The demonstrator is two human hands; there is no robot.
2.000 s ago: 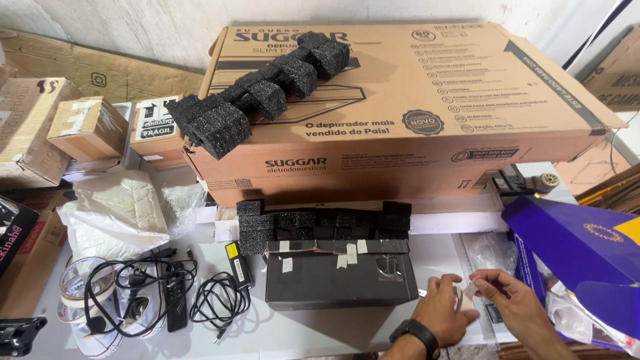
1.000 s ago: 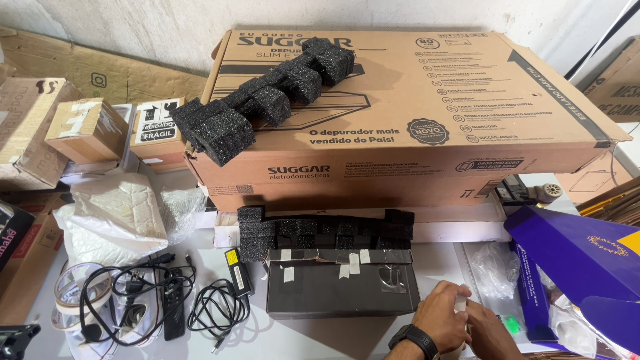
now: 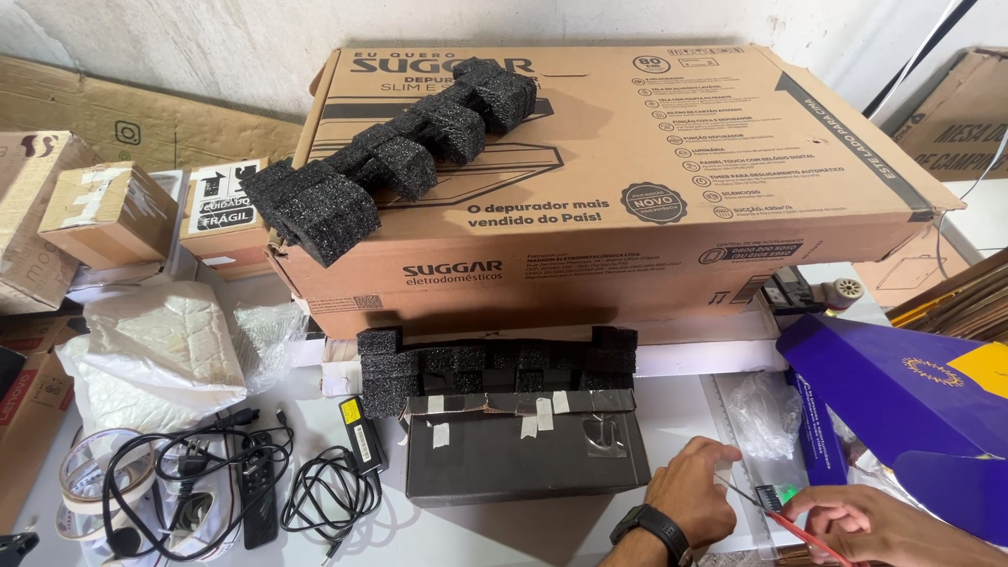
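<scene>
My left hand (image 3: 693,492), with a dark watch at the wrist, is beside the right end of a black cardboard box (image 3: 524,468). Its fingers are curled; what is between them is hidden. My right hand (image 3: 870,524) grips a thin tool with a red handle (image 3: 807,539), whose slender metal end points to my left hand's fingers. A small black part (image 3: 768,497) lies behind the tool. Torn pale tape strips mark the black box's upper edge, and notched black foam (image 3: 500,366) stands behind it. More foam (image 3: 402,153) rests on a large range-hood carton (image 3: 598,165).
Cables (image 3: 193,480), a black power adapter (image 3: 362,437), tape rolls (image 3: 106,472) and a white padded bag (image 3: 153,354) lie at left, below small cartons (image 3: 110,213). Clear plastic wrap (image 3: 764,413) and a purple box (image 3: 890,409) stand at right.
My hands, close together one second ago, are now apart. The red-handled tool now shows in my right hand.
</scene>
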